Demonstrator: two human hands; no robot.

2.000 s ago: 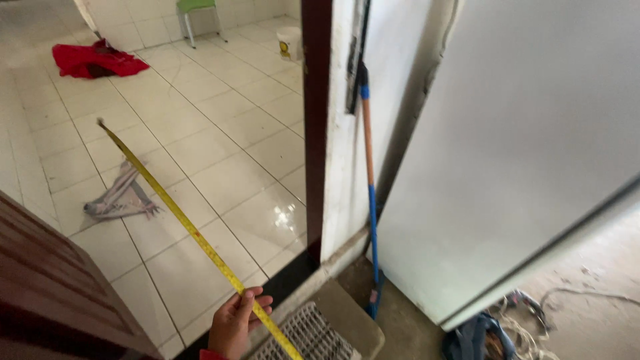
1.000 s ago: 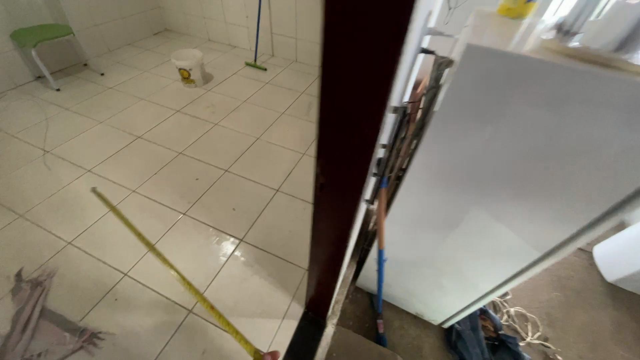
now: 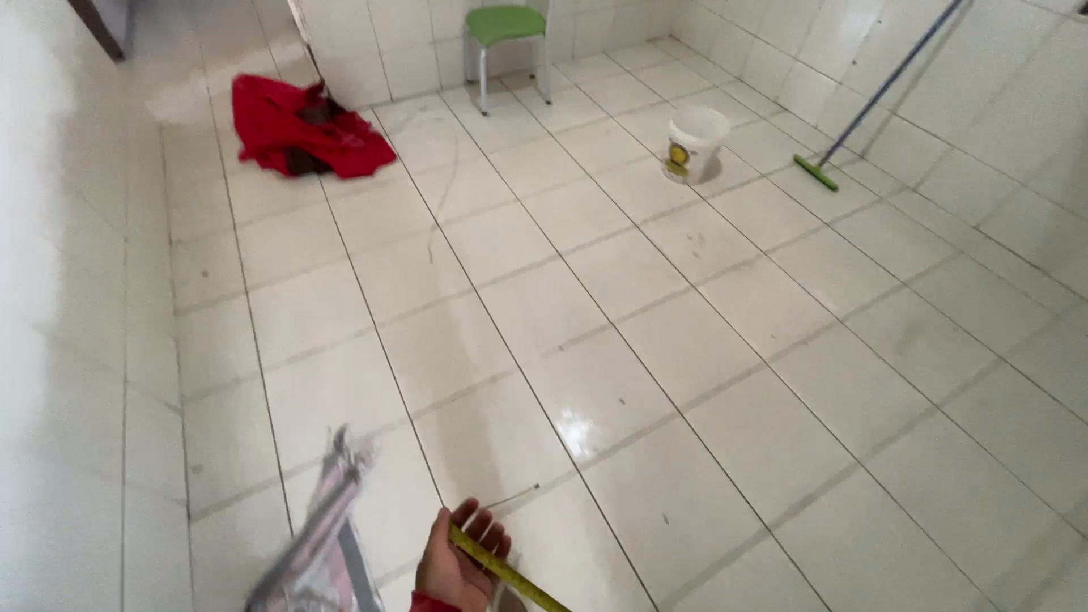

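Observation:
Low in the head view, my left hand [image 3: 463, 557], palm up with a red cuff at the wrist, holds the end of a yellow tape measure blade [image 3: 514, 580] near the thumb. Its fingers are loosely curled. From the hand the blade runs down to the right and out of the frame; its case is hidden. Left of the hand, a crumpled grey and pinkish cloth [image 3: 327, 544] lies on the white tiled floor [image 3: 595, 357], partly blurred. My right hand cannot be made out.
A red cloth [image 3: 297, 127] lies by the wall corner at the upper left. A green-topped stool [image 3: 506, 27] stands against the back wall. Right of it are a white bucket [image 3: 699, 140] and a squeegee with a green head [image 3: 816, 172] and blue handle, leaning at the right wall.
The view has swung back left, off the door frame and white panel. Two seconds ago the blade reached far past my left hand over the floor; now its end is at the hand.

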